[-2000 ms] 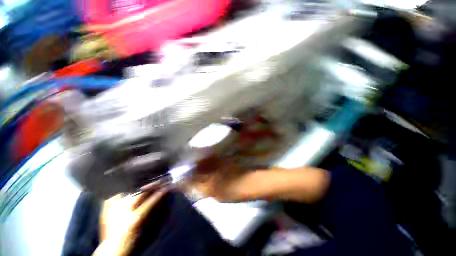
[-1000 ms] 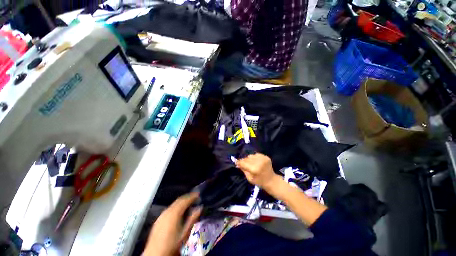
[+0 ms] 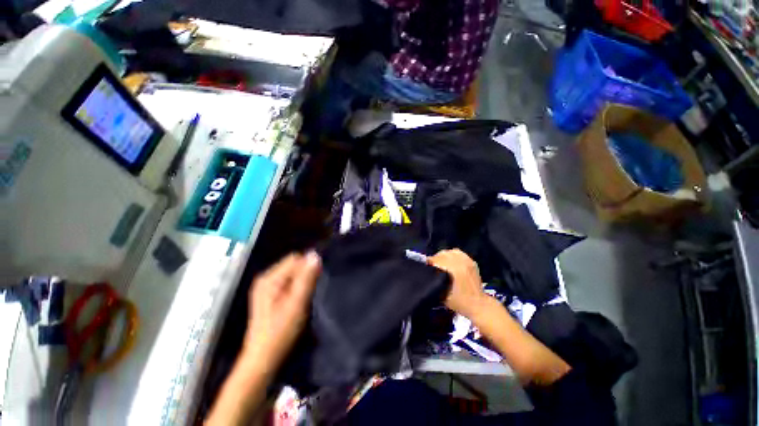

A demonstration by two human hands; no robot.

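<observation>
A dark cloth piece [image 3: 362, 291] is stretched between my two hands, above the pile and beside the table's front edge. My left hand [image 3: 285, 295] is closed on its left side. My right hand [image 3: 458, 279] pinches its right corner, near a small white bit. The cut-piece pile [image 3: 499, 229] of black cloth with white and yellow bits lies under and beyond the held piece. The held cloth hides part of the pile.
The white sewing machine [image 3: 62, 158] stands left, with red and orange scissors [image 3: 96, 329] and a teal bobbin tray [image 3: 250, 195]. A person in a checked shirt [image 3: 445, 42] is beyond. A cardboard box [image 3: 599, 166] and blue basket [image 3: 574, 83] stand right.
My left hand has risen from beside the table edge and now grips the cloth. The cloth has been lifted and spread. My right hand has moved slightly right. The view has shifted right.
</observation>
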